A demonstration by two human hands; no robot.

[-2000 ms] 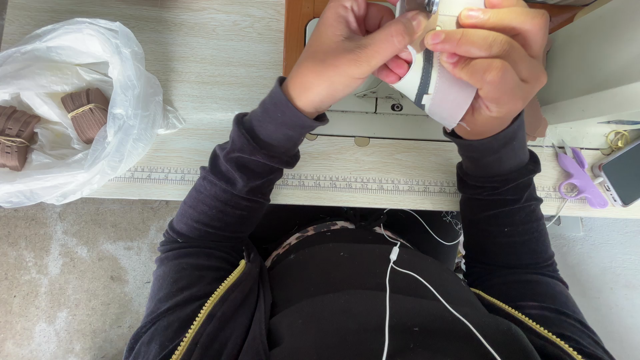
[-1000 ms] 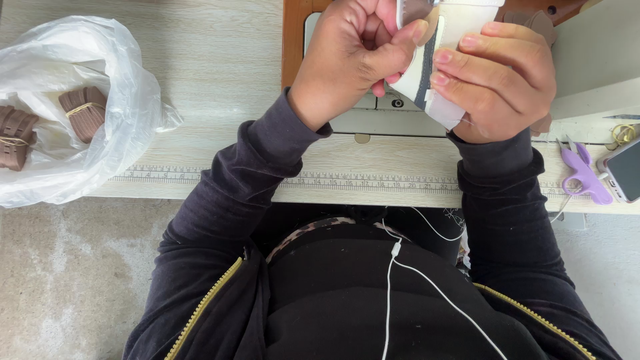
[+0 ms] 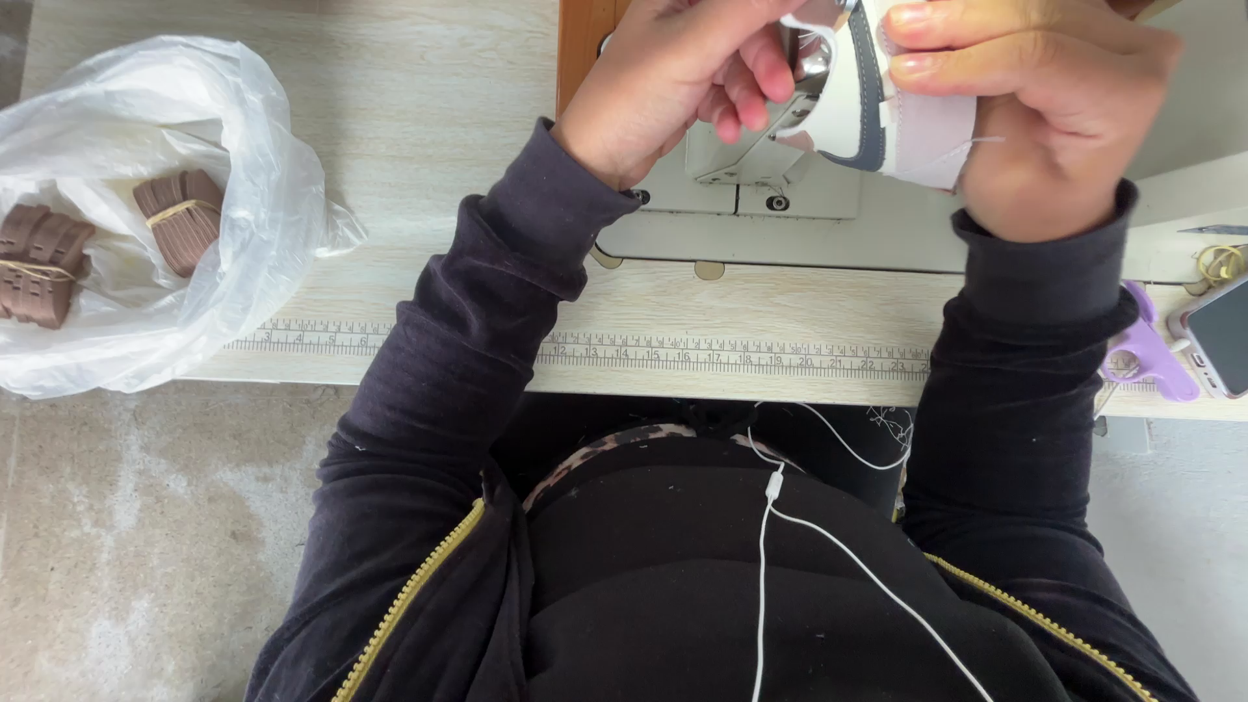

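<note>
A stitched piece, perhaps a shoe upper [image 3: 863, 107], in white, dark grey and pale pink, is held at the top of the view over the metal bed of a sewing machine [image 3: 780, 210]. My right hand [image 3: 1053, 97] grips its right side, fingers on top of the pink part, where a loose thread hangs. At the piece's left edge is my left hand [image 3: 682, 78], its thumb and upper fingers partly cut off by the frame's top, lower fingers curled; whether it pinches the edge cannot be told. Shiny metal machine parts show between the hands.
At the left, a clear plastic bag [image 3: 244, 224] holds rubber-banded bundles of brown strips [image 3: 180, 222]. A printed ruler strip [image 3: 682, 356] runs along the table's front edge. Purple-handled thread snips [image 3: 1150, 346] and a phone [image 3: 1219, 331] lie at the right. A white earphone cable [image 3: 773, 487] hangs over my front.
The white and grey piece has been turned in my hands, and its pink part now faces lower right. My left hand's lower fingers show more apart from the piece than before.
</note>
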